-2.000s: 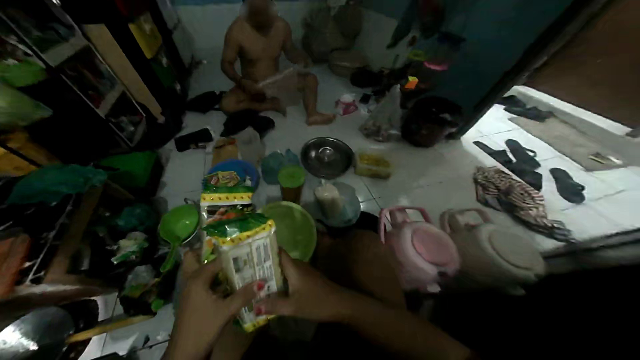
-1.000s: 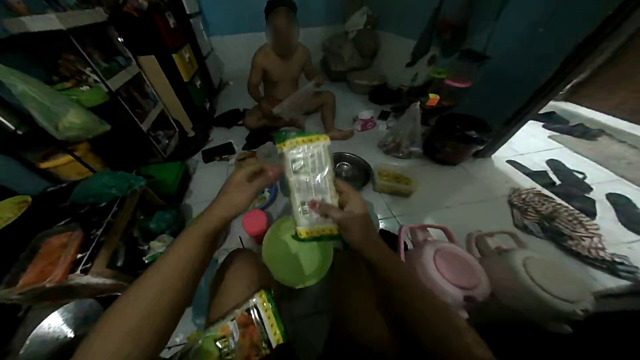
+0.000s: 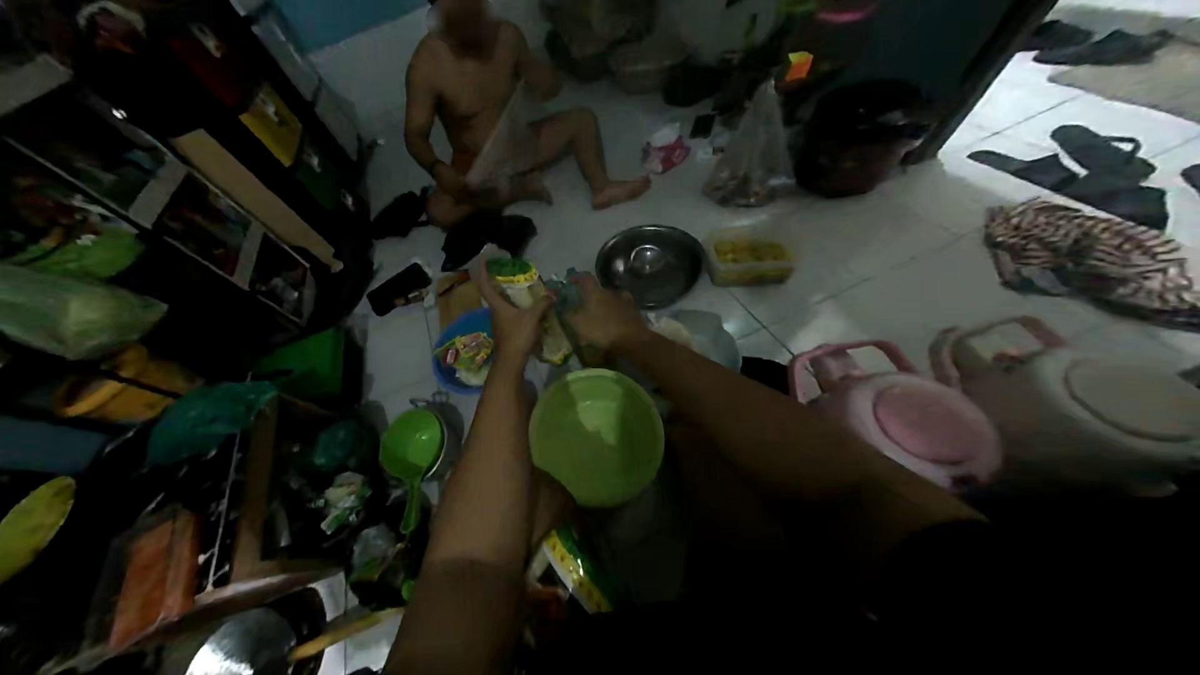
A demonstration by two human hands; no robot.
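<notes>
My left hand [image 3: 517, 319] is closed around a yellow-and-green plastic packet [image 3: 521, 287], held beyond a light green plastic bowl [image 3: 597, 438]. Close beside it, my right hand [image 3: 605, 317] is at a bluish plastic bag or wrapper [image 3: 565, 292]; its fingertips are partly hidden, so its grip is unclear. Left of the packet, a blue basin [image 3: 448, 368] holds small wrapped items. A second green-and-yellow packet [image 3: 574, 567] lies near my legs, below the bowl. The bowl's inside shows nothing distinct.
Another person [image 3: 487, 103] sits on the tiled floor holding a clear plastic sheet or bag. A steel basin [image 3: 650, 266], a tub of yellow food [image 3: 750, 260] and a phone [image 3: 399, 289] lie ahead. Pink [image 3: 900, 412] and beige [image 3: 1078, 394] jugs stand right; a green dipper [image 3: 412, 445] is left.
My left hand, raised and apart from the packet a second ago, is now on it. The packet has moved away from me, beyond the bowl, and my right hand has gone forward to the bluish plastic.
</notes>
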